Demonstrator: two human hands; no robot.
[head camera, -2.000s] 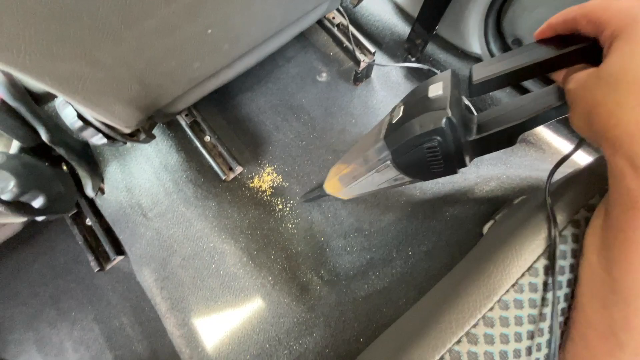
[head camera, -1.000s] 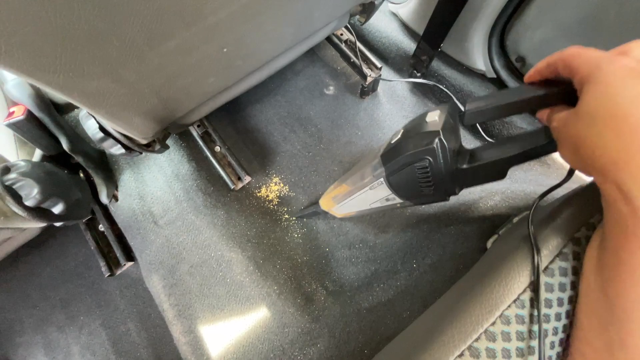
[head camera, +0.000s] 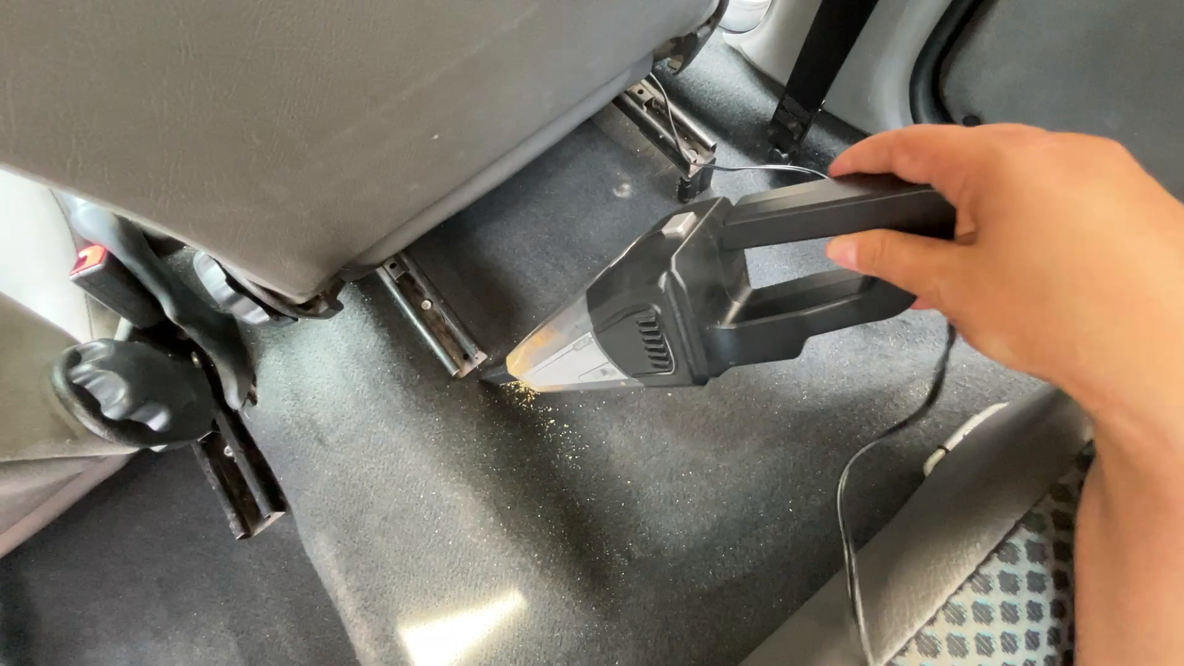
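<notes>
My right hand (head camera: 1008, 250) grips the handle of a black handheld vacuum cleaner (head camera: 657, 314) with a transparent nose. Yellowish material shows inside the nose, and a pale part sits behind it. The vacuum's narrow black nozzle tip touches or hovers just over the dark car floor (head camera: 416, 518), beside the front end of a metal seat rail (head camera: 433, 314). Yellow crumbs (head camera: 529, 396) lie right at and under the nozzle, with finer specks scattered below them. A thin black cord (head camera: 846, 481) hangs from the handle's rear. My left hand is out of view.
A grey seat back (head camera: 351, 111) fills the upper left. Another seat rail (head camera: 671, 134) has a thin wire by it. At left are a black adjustment knob (head camera: 134, 393), a seat-belt buckle (head camera: 111, 277) and a third rail (head camera: 239, 472). A patterned seat (head camera: 999, 592) edges the lower right.
My right hand has moved the vacuum left, bringing its nozzle to the crumb pile and close to the rail end. The pile, fully visible beside the nozzle before, now shows far fewer crumbs.
</notes>
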